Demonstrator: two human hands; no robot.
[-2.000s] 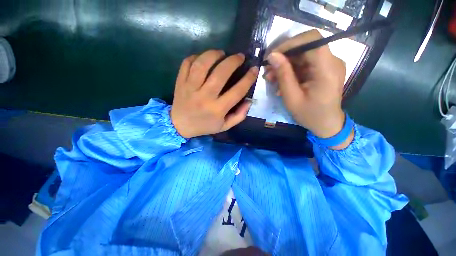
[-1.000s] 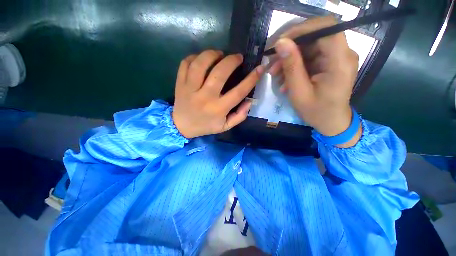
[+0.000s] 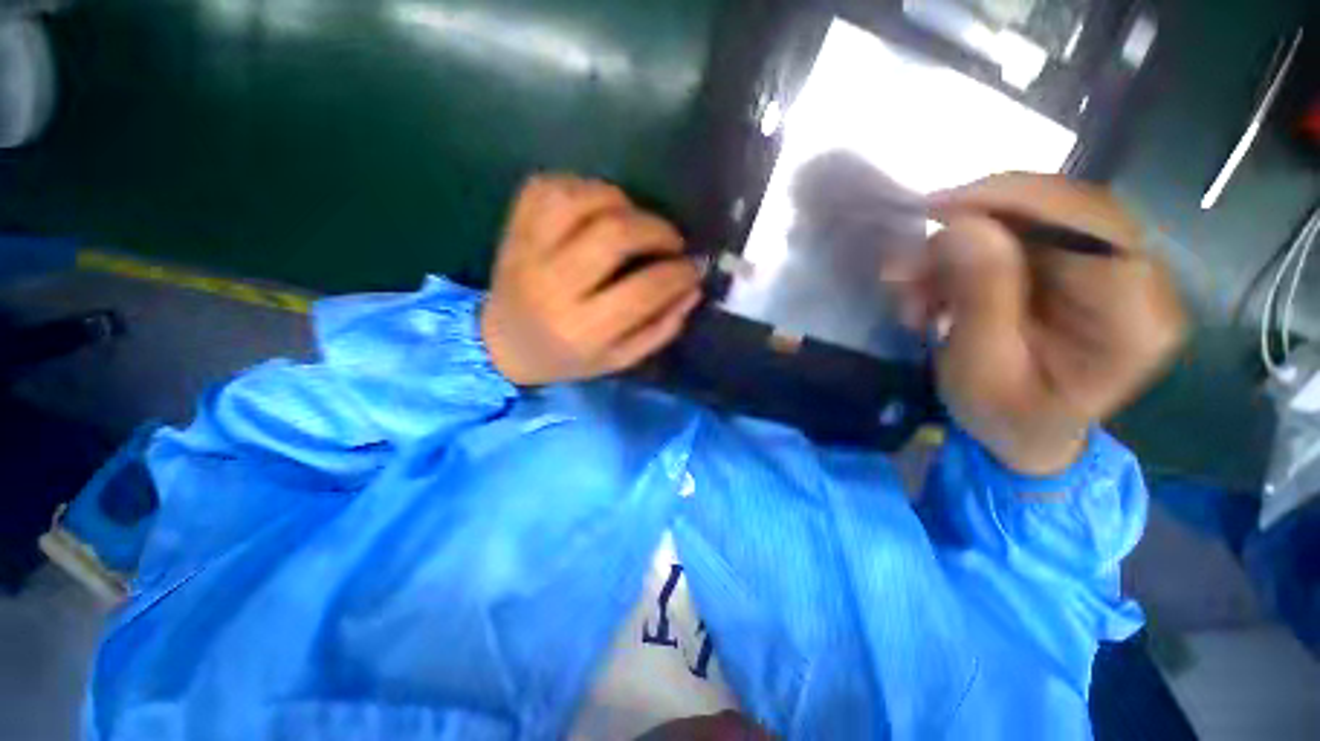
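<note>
The open black tablet-like housing lies tilted in front of me on the bench. A bright silver plate fills its middle, with a small gold-orange contact at its near edge. My left hand has its fingers curled at the housing's near left edge; whether it grips the edge is hidden. My right hand, blurred, is over the housing's right side and holds a slim black tool. The tool's tip is not clear.
A slim silver tool lies on the glossy dark-green mat to the right. White cable and a clear plastic bag are at the right edge. A round white object is at the far left.
My right hand has moved right and nearer to me with the black tool, away from the housing's left edge. My left fingers have curled in and drawn back from the plate's edge.
</note>
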